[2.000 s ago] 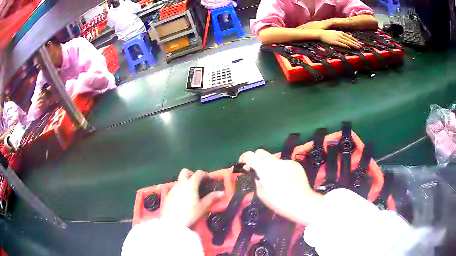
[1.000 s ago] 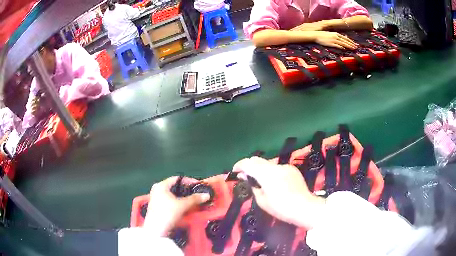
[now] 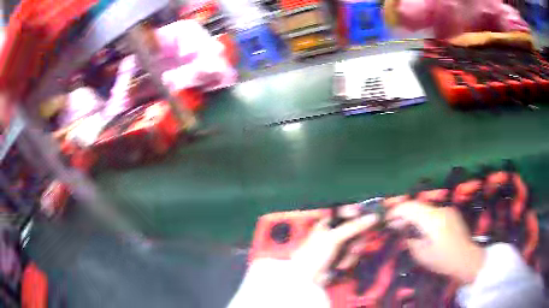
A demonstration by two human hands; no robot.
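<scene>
The orange-red watch tray (image 3: pixel 268 240) lies under my hands at the lower right, and the view is blurred. A round black watch head (image 3: pixel 280 232) sits alone in the tray's far left pocket. My left hand (image 3: pixel 325 243) is over the tray's left part, with its thumb and fingers at a dark piece near the back edge. My right hand (image 3: pixel 436 237) is close to its right, fingers curled at the same place. What each hand grips is too blurred to tell. Strapped black watches (image 3: pixel 499 201) lie across the tray's right part.
The green bench (image 3: pixel 229 174) stretches beyond the tray. A clipboard with papers (image 3: pixel 406 78) lies across it. Another filled red tray (image 3: pixel 463 90) stands at the back right before a person in pink. More people in pink sit at the left by red trays. A grey post (image 3: pixel 90 192) crosses the left side.
The view has swung left, so everything shows further right and blurred. My left hand has moved toward my right hand, and both now meet near the tray's back edge.
</scene>
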